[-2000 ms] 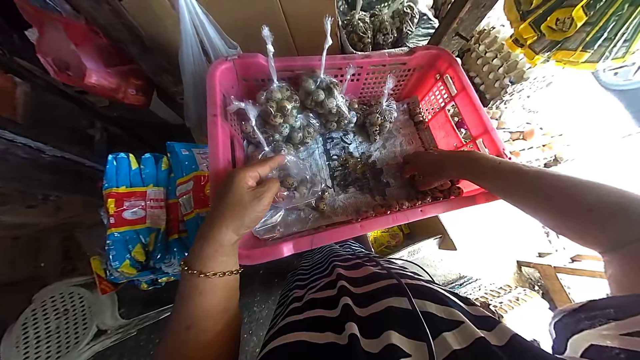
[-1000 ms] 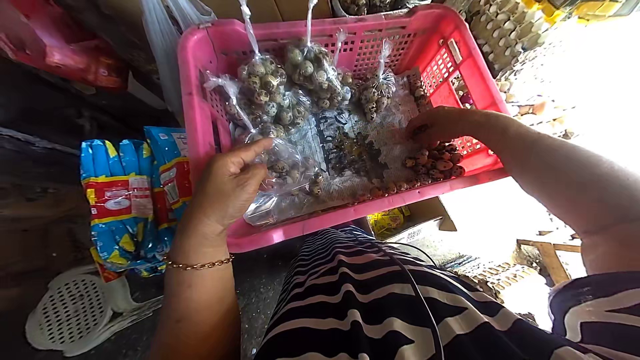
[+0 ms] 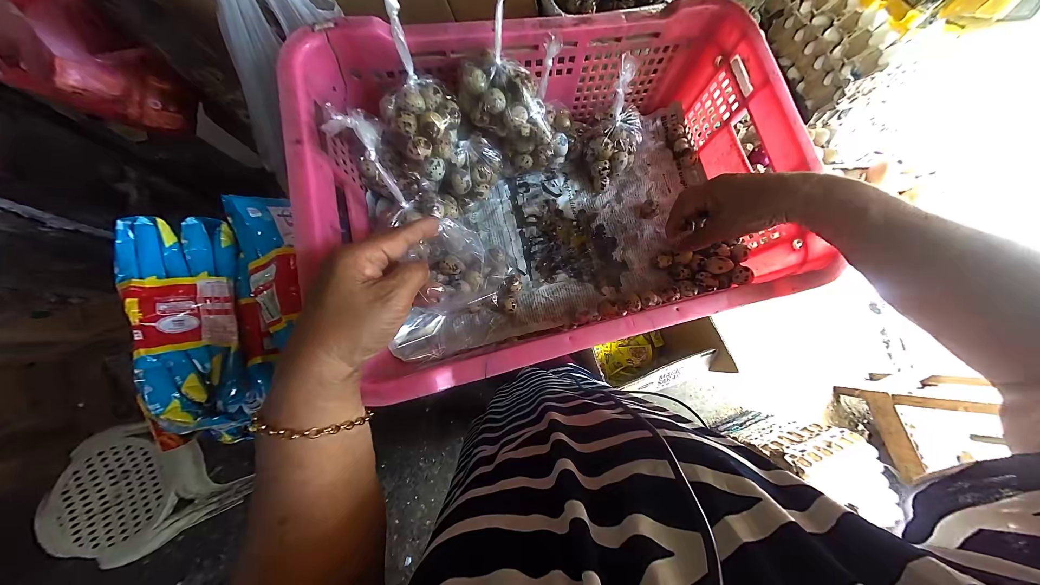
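My left hand (image 3: 370, 288) pinches the edge of a clear plastic bag (image 3: 455, 264) with several speckled quail eggs in it, at the left of a pink plastic crate (image 3: 569, 325). My right hand (image 3: 731, 211) is in the right part of the crate with fingers curled, holding at least one small egg that shows between them. Below it lies a group of loose quail eggs (image 3: 703, 272), and more run along the front wall. Several knotted bags of quail eggs (image 3: 422, 122) stand along the back. Printed newspaper (image 3: 561, 301) lines the crate's floor.
Blue, red and yellow packets (image 3: 179, 317) are left of the crate, above a whitish perforated plastic piece (image 3: 110, 496). Egg trays (image 3: 837, 49) are stacked at the back right. An open cardboard box (image 3: 699, 349) with yellow packets sits below the front wall, near a wooden frame (image 3: 886, 422).
My right hand has shifted away from the crate's front wall, and more of the loose eggs there show than two seconds ago. My left hand has stayed at the clear bag.
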